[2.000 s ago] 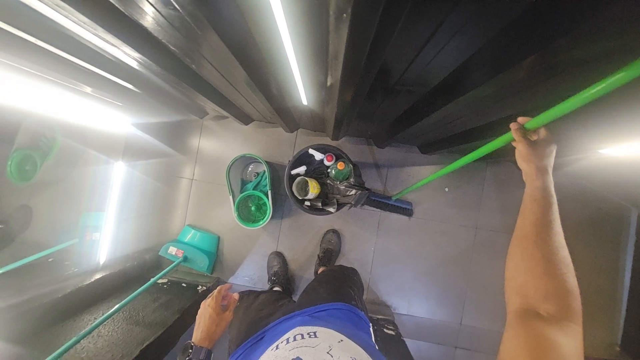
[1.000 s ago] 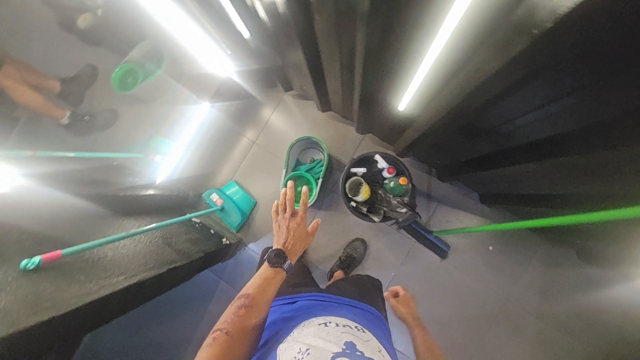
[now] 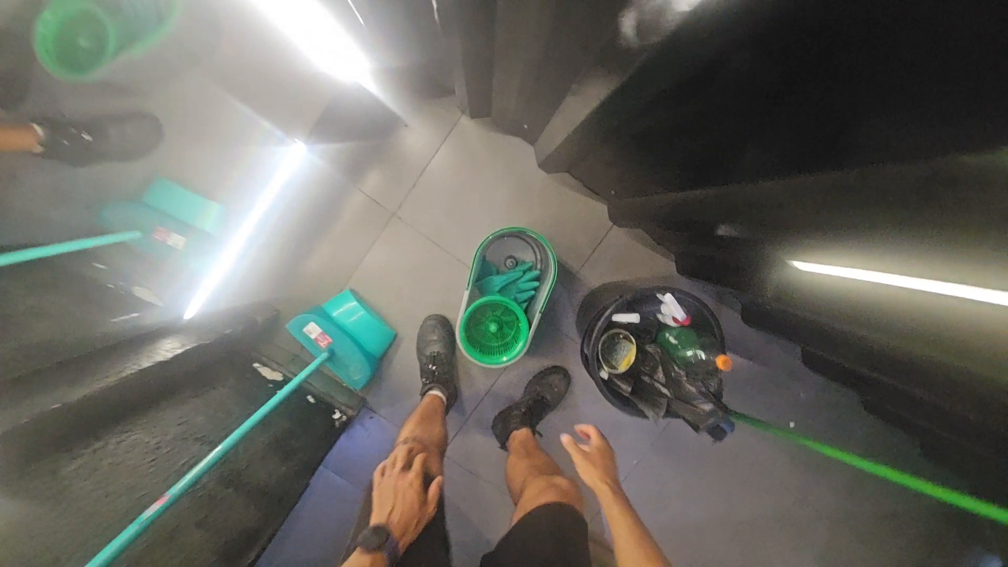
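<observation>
My left hand (image 3: 405,492), with a dark watch at the wrist, is over my left knee, fingers slightly spread and holding nothing. To the right of my other knee, my right hand (image 3: 589,457) is empty, thumb and fingers apart. A grey and green mop bucket (image 3: 471,299) stands beyond my shoes, with a green wringer basket (image 3: 494,329) and teal rubber gloves (image 3: 516,283) inside. Right of it, a black bucket (image 3: 587,346) holds a green bottle (image 3: 687,348) with an orange cap, a yellowish container (image 3: 617,350), white-topped bottles and black plastic.
A teal long-handled dustpan (image 3: 346,339) rests by a black ledge (image 3: 213,480) on the left. The green broom handle (image 3: 874,470) runs right from the black bucket. Dark panels (image 3: 787,118) rise at the upper right. A reflective surface at the left mirrors bucket, shoe and dustpan.
My right hand has let go of the green broom handle it held two seconds ago. My left hand, in front of the mop bucket one second ago, has drawn back to my knee. The view has turned.
</observation>
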